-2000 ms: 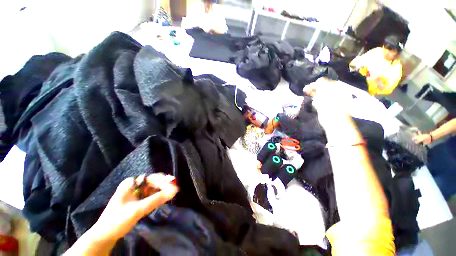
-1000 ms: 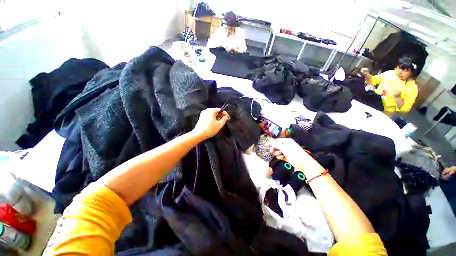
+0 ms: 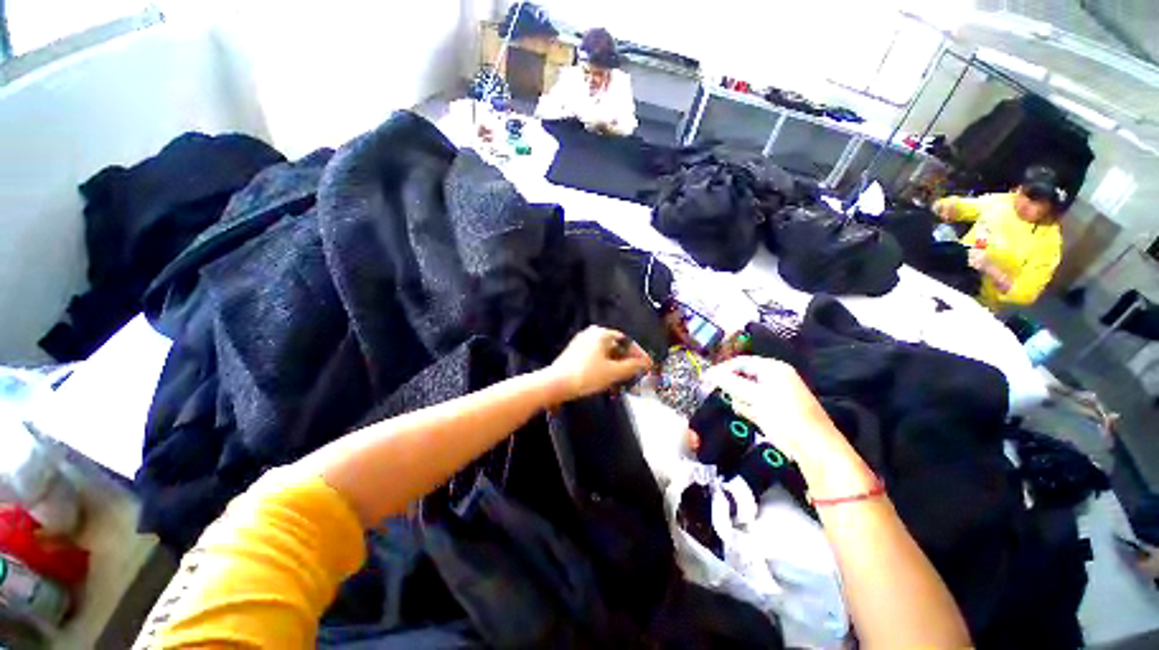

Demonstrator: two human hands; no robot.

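A dark grey-black flecked coat lies heaped at left and centre, with smooth black lining in front. My left hand is over the coat's right edge, fingers closed around a small dark item, perhaps snips. My right hand is just right of it, above the thread cones, fingertips together beside a speckled lump. Whether it holds anything is too small to tell. No needle or thread can be made out.
A white plastic bag lies below the cones. A lit phone lies beyond my hands. Black garments are piled at right and far side. A person in yellow and one in white sit across the table. A red container is lower left.
My right hand first came back from the far right to the cones. My left hand then moved right and slightly down, closer to my right hand. The view has shifted slightly.
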